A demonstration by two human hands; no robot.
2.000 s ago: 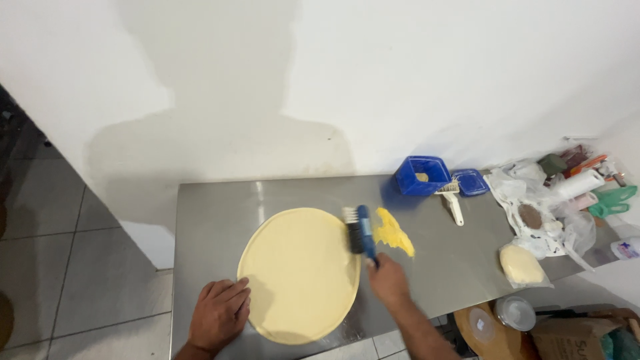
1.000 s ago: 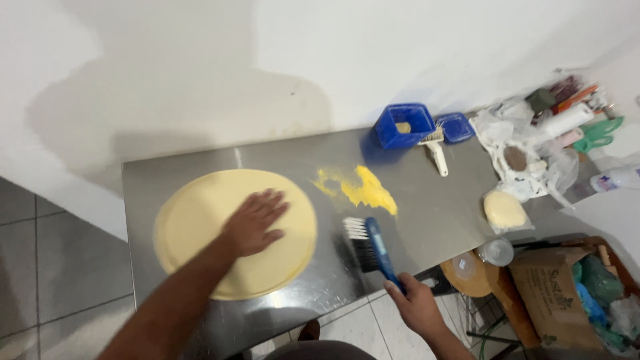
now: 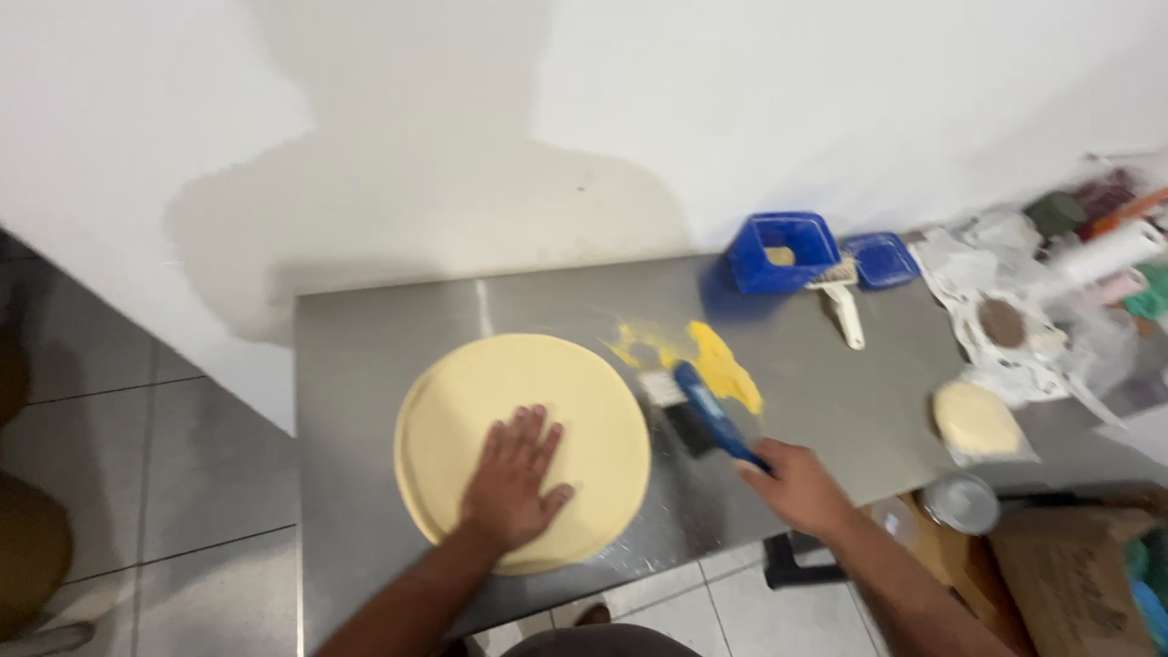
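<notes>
My left hand [image 3: 516,479] lies flat, fingers spread, on a large round sheet of pale dough [image 3: 584,411], whose left edge shows a raised rim. My right hand [image 3: 798,484] grips the blue handle of a brush [image 3: 712,415] with white and black bristles, held just right of the dough and blurred. Behind the brush, a patch of yellow powder [image 3: 721,365] is spread on the metal table [image 3: 365,347]. Whether the bristles touch the table I cannot tell.
A blue plastic container [image 3: 762,265] stands by the wall, beside its blue lid [image 3: 881,260] and a white-handled scraper or brush [image 3: 849,315]. Wrapped dough [image 3: 976,420] and plastic bags [image 3: 995,265] lie at the right. A cardboard box [image 3: 1072,584] stands below, at the lower right.
Two seconds ago my left hand was at the dough's left edge; now it rests on top. The brush has moved off the dough's right edge to the table beside it.
</notes>
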